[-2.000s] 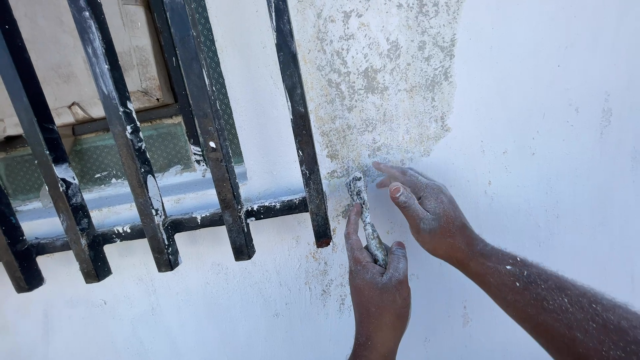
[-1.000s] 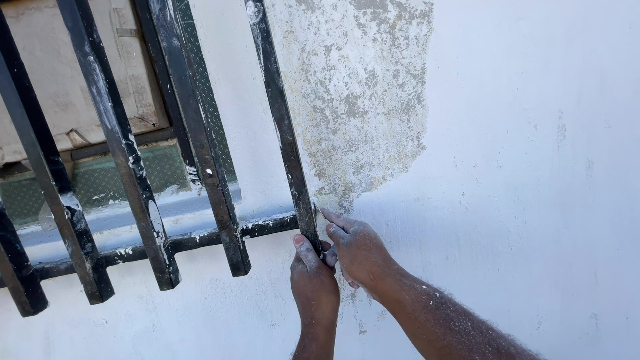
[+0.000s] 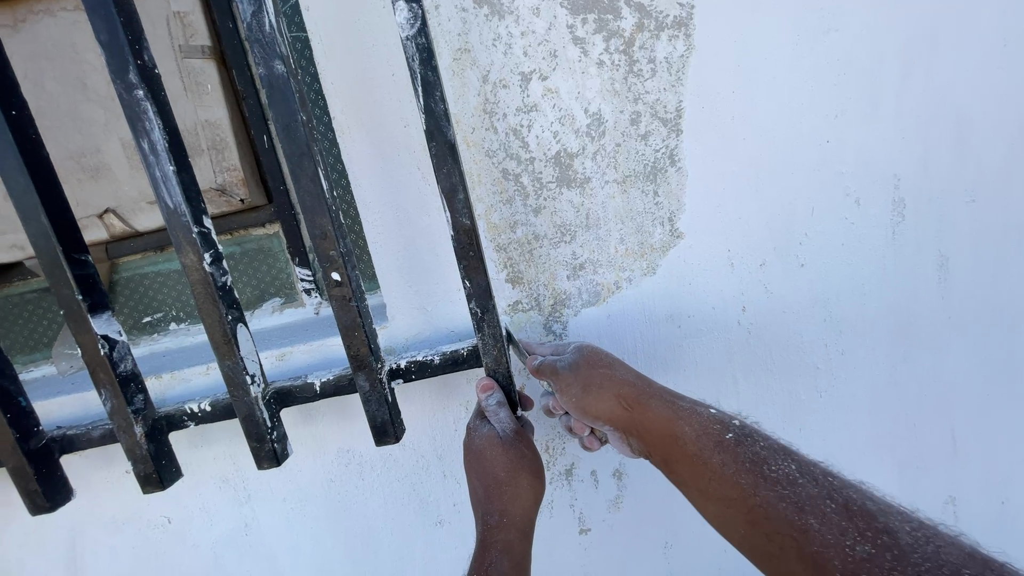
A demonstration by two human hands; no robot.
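My left hand (image 3: 504,436) grips the lower end of the rightmost black metal bar (image 3: 472,264) of a window grille, its thumb on the front. Just right of that bar, my right hand (image 3: 588,392) is closed around a small scraper-like tool (image 3: 517,346), whose narrow end points up and left beside the bar's edge. The palm and fingers hide most of the tool. Above my right hand the white wall has a rough patch of bare, mottled plaster (image 3: 592,160). White dust covers my fingers and right forearm.
More paint-spotted grille bars (image 3: 192,240) stand out at the left, joined by a horizontal bar (image 3: 320,388). Behind them are a ledge (image 3: 280,336), green patterned tiles (image 3: 248,268) and a beige panel (image 3: 72,128). The painted white wall (image 3: 840,240) extends right.
Two seconds ago my left hand held the tool upright, with my right hand beside it. Now my right hand has the tool and my left has taken hold of the bar's end.
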